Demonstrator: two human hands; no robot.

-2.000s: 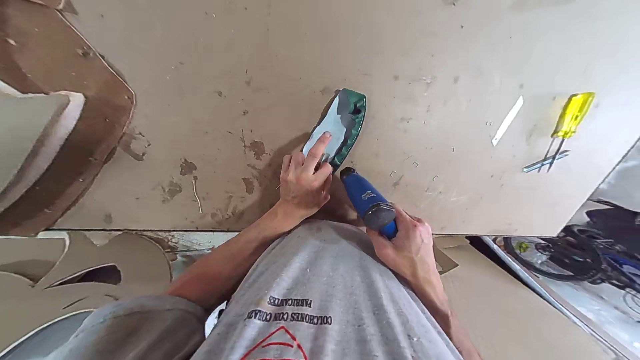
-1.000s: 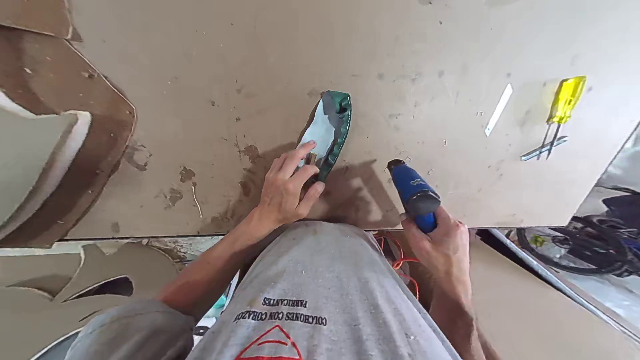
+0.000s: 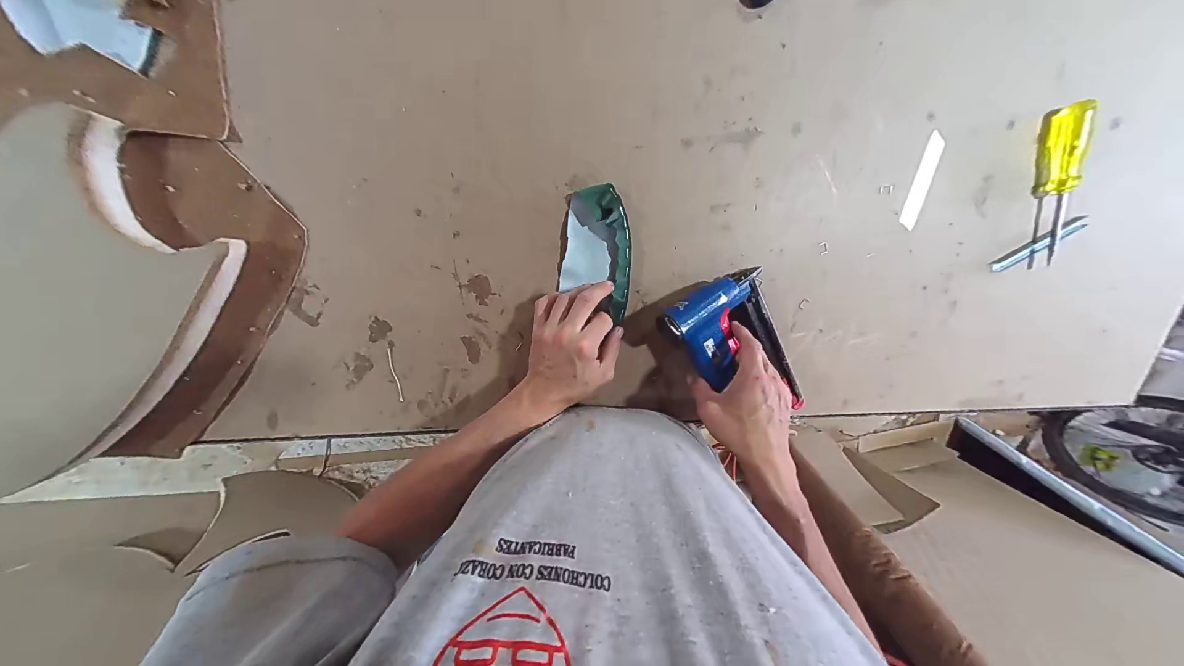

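Observation:
A small curved piece (image 3: 587,245), white inside with green material folded over its edge, lies on the brown worktable. My left hand (image 3: 575,350) rests with its fingers over the near end of that piece; whether they grip it is hidden. To the right, my right hand (image 3: 751,393) holds a blue pneumatic staple gun (image 3: 710,314) by its handle, with the black magazine on the right side. The gun's nose points away from me, just above the table and apart from the green-edged piece.
A yellow-handled tool with two prongs (image 3: 1064,153) lies at the right across a thin metal strip (image 3: 1013,256). Nearer are a white strip (image 3: 923,180) and loose staples (image 3: 823,248). Cut board pieces with pale foam (image 3: 264,277) cover the left side. A wheel (image 3: 1115,453) stands beyond the table's right edge.
My right hand has moved away from the piece and turned the staple gun, whose magazine now shows. My left hand stays on the green-edged piece.

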